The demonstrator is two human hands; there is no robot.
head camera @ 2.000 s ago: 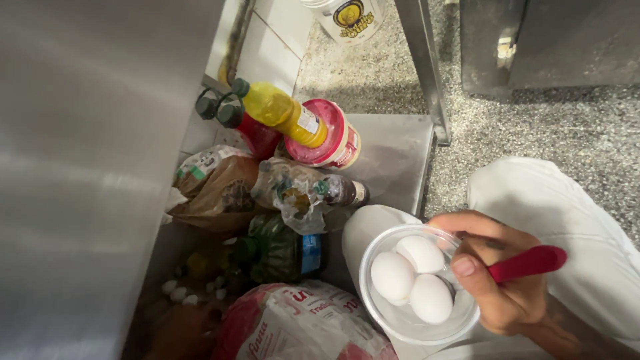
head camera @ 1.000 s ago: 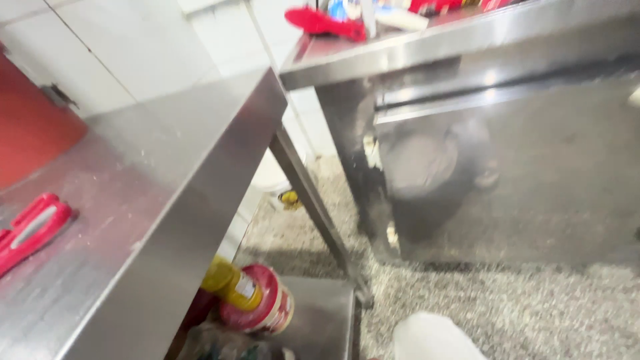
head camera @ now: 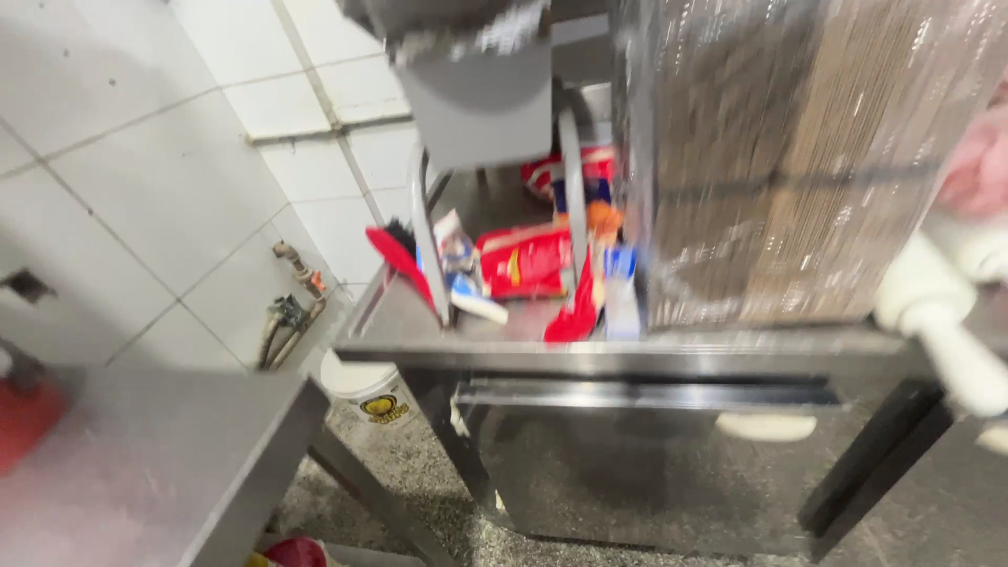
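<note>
Neither my left hand nor my right hand shows in the head view now, and the bowl of eggs is out of sight. Several red packets lie on a steel table under a grey appliance with metal legs. A red-handled utensil leans at the left of these packets, and another red object lies near the table's front edge. To their right stands a stack of flat cardboard wrapped in clear film. A white rolling pin juts over the table edge at the far right.
A steel counter fills the lower left, with a blurred red object on it. Between counter and table, a white bucket stands on the speckled floor. Pipes come out of the tiled wall. Below the counter, a red lid shows.
The view has swung up from the low shelf to the tables. Two seconds ago a hand held a clear bowl of white eggs and something red-handled; both have left the view.
</note>
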